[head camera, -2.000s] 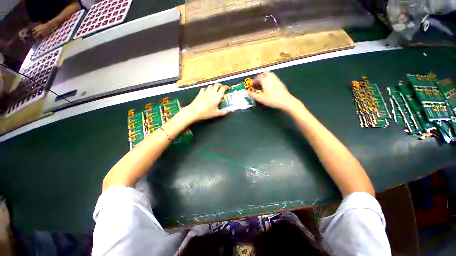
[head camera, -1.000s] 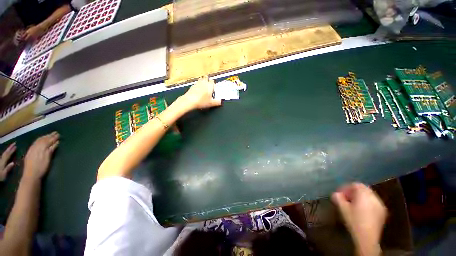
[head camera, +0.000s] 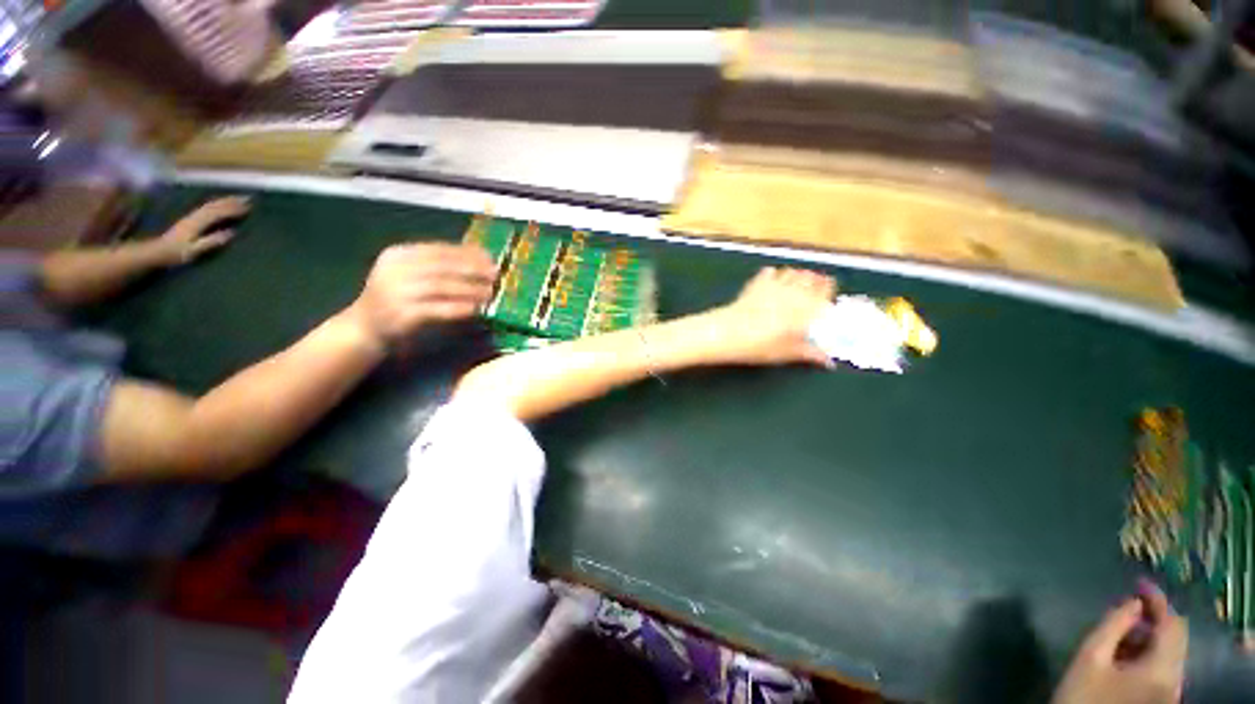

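The frame is blurred by motion. My left hand (head camera: 787, 316) is closed on the left end of a small PCB piece (head camera: 856, 334) over the green bench. The piece shows a washed-out white face, with an orange end (head camera: 908, 327) pointing right. My right hand (head camera: 1131, 649) is at the lower right edge, partly cut off, away from the piece. Its fingers are curled, and I cannot tell whether they hold anything. A stack of uncut green panels with orange ends (head camera: 571, 286) lies left of my left hand, beyond my forearm.
Another person's hand (head camera: 430, 292) is at the left edge of the panel stack; another hand (head camera: 207, 227) is farther left. Narrow boards (head camera: 1156, 481) and green strips (head camera: 1218, 530) lie at right. A grey-white board (head camera: 551, 172) and wooden board (head camera: 908, 227) lie beyond the pale strip.
The view has swung left, so the bench things appear farther right. My right hand has left the piece and moved to the lower right. The neighbour's hand has reached the panel stack.
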